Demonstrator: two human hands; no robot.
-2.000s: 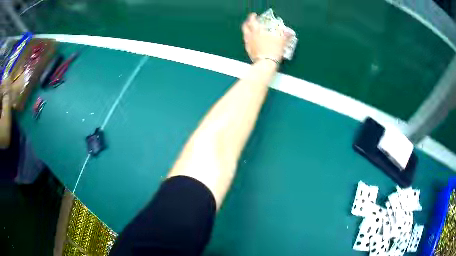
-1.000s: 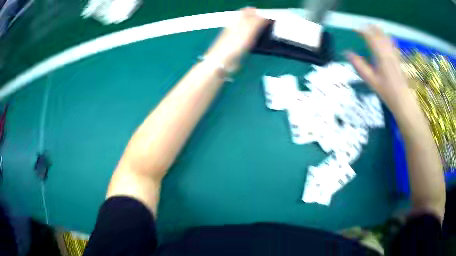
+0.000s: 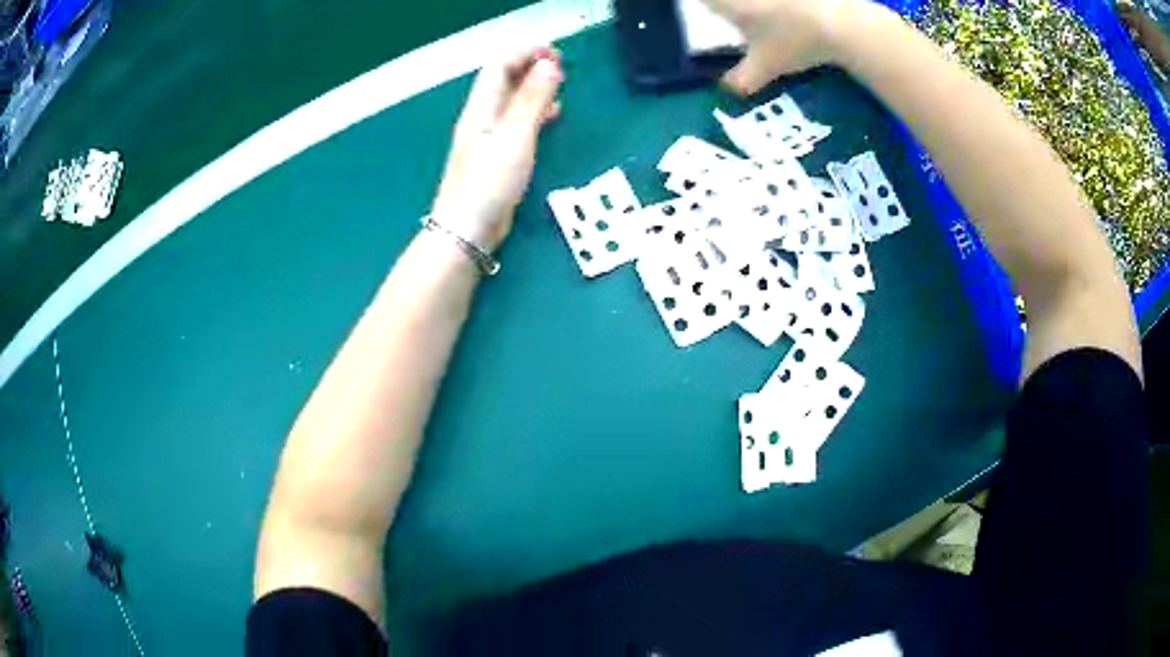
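Note:
A loose overlapping pile of white perforated plates (image 3: 738, 238) lies on the green table in front of me. My right hand (image 3: 789, 32) is at the far edge, over the white block (image 3: 708, 28) on the black holder (image 3: 654, 49); its fingertips are partly cut off by the top edge, so its grip cannot be told. My left hand (image 3: 507, 148) is raised over the table, left of the holder and pile, fingers loosely bent, with nothing seen in it. A small group of set-aside plates (image 3: 84, 187) lies at the far left, beyond the white strip.
The blue parts tray (image 3: 969, 257) stands at the right, full of small gold and silver fittings (image 3: 1078, 116). A curved white edge strip (image 3: 321, 122) crosses the far left. A small black object (image 3: 105, 562) sits on the thin line at lower left.
The view has turned right. My left hand has left the black holder's edge and drawn back. My right hand has moved from beside the tray to the white block.

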